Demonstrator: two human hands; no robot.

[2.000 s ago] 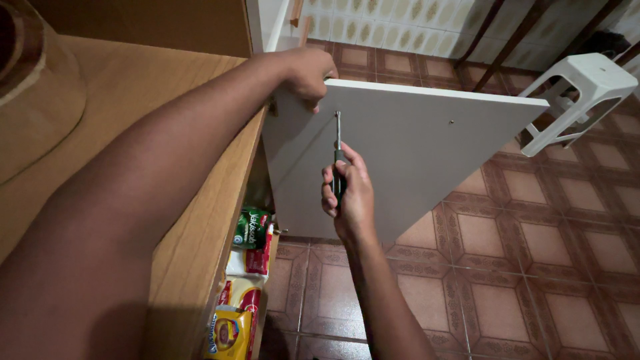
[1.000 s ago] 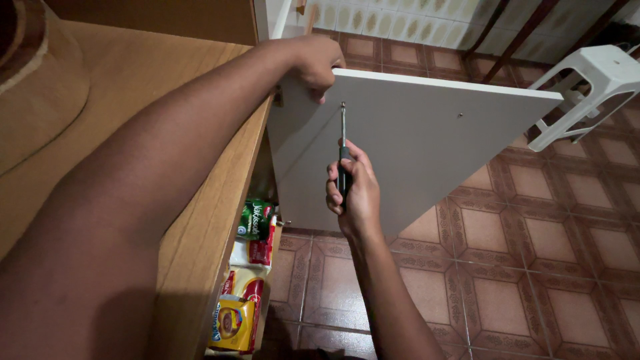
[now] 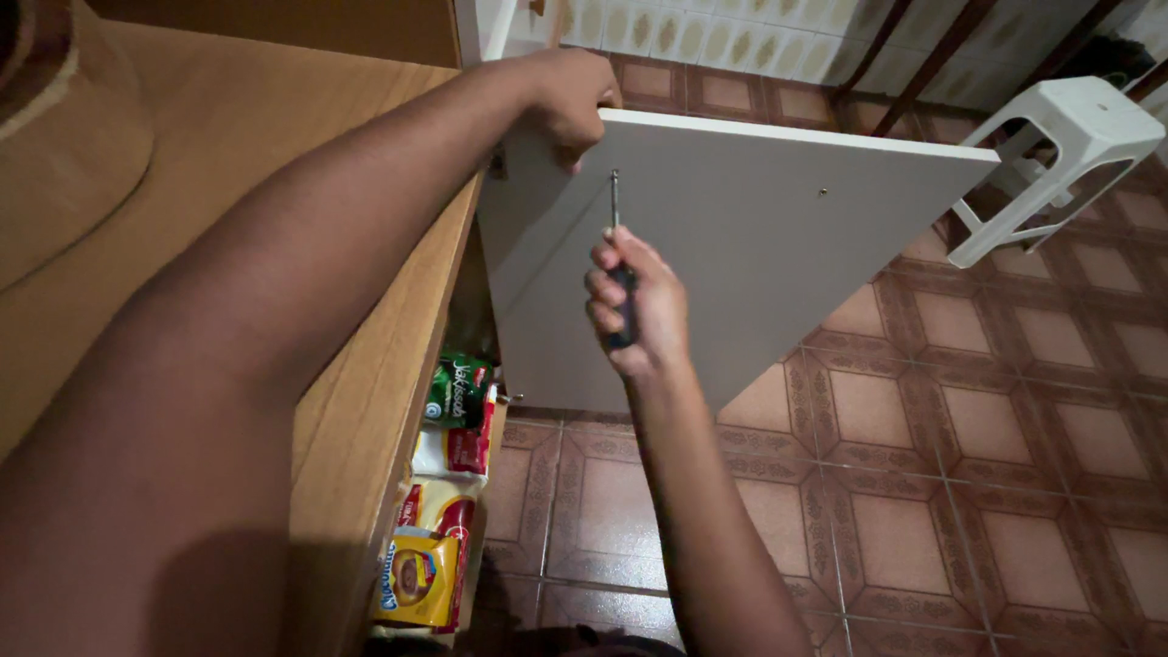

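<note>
A white cabinet door (image 3: 730, 237) stands swung out from the wooden cabinet, its inner face toward me. My left hand (image 3: 575, 100) reaches over the countertop and grips the door's top edge near the hinge side; some of its fingers are hidden behind the door. My right hand (image 3: 639, 297) is closed around the dark handle of a screwdriver (image 3: 616, 205). The shaft points up, its tip at a screw in the door's face, just below my left hand. Another small screw (image 3: 823, 192) sits farther right on the door.
Food packets (image 3: 420, 579) and a green package (image 3: 459, 391) lie on a shelf under the wooden countertop (image 3: 365, 456). A white plastic stool (image 3: 1090, 123) stands on the tiled floor (image 3: 985, 420) beyond the door's outer corner. A brown rounded object (image 3: 73, 155) rests on the counter.
</note>
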